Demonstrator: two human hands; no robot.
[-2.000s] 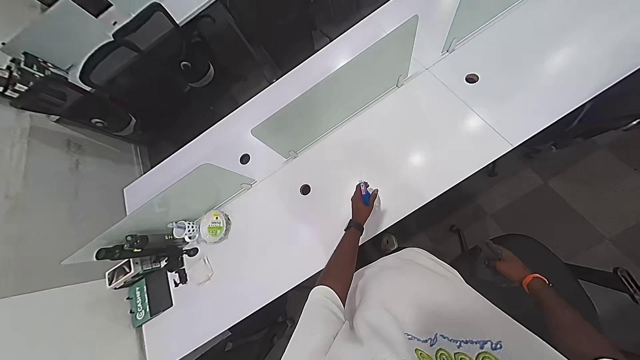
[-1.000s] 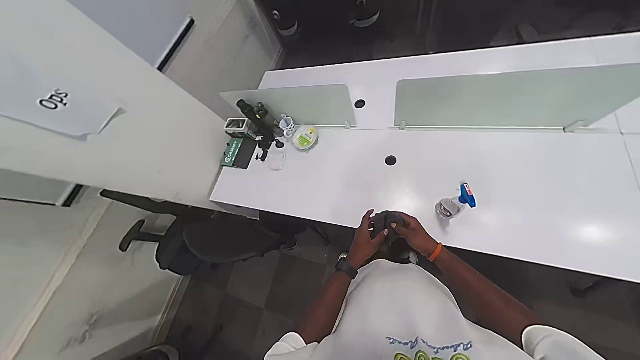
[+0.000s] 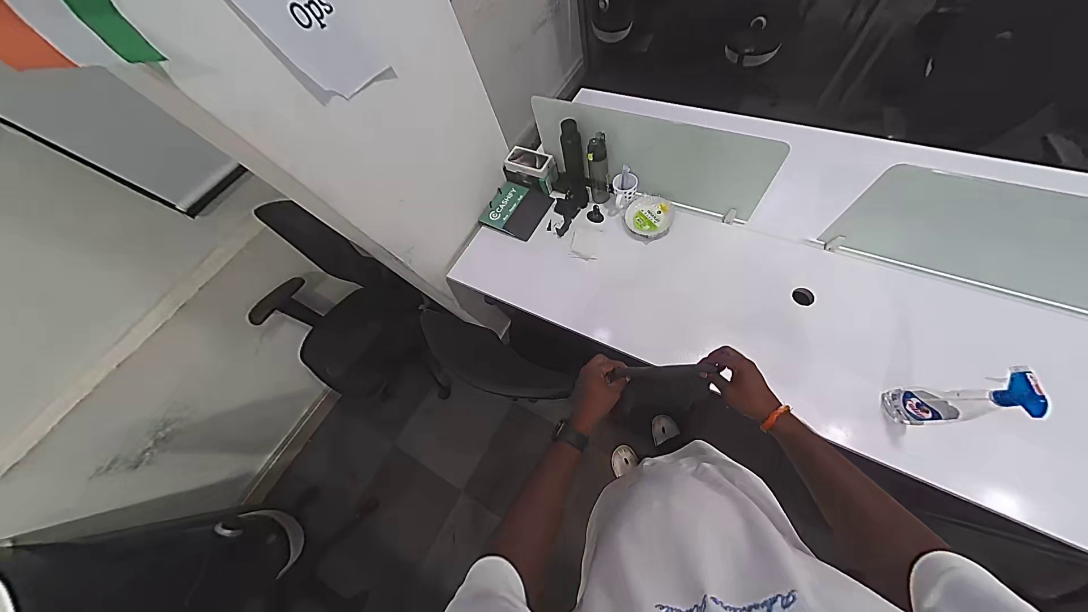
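A dark cloth point(image 3: 667, 384) is stretched between my two hands at the front edge of the white desk point(image 3: 722, 314). My left hand point(image 3: 602, 387), with a black watch on its wrist, pinches one end. The other end is gripped by my right hand point(image 3: 738, 382), which has an orange band at the wrist. To the right of my right hand, a clear spray bottle with a blue trigger head point(image 3: 952, 405) lies on the desktop.
Bottles point(image 3: 597, 166), a white mug point(image 3: 625, 187), a wrapped stack of plates point(image 3: 648, 218) and a green box point(image 3: 514, 211) stand at the desk's far left. Frosted glass dividers point(image 3: 680, 157) run behind. Black office chairs point(image 3: 357, 331) are at the left, beside a wall.
The left hand held the spray bottle two seconds ago; one second ago the bottle was on the desk. The dark cloth, bunched between both hands then, is now spread out. The view has swung left.
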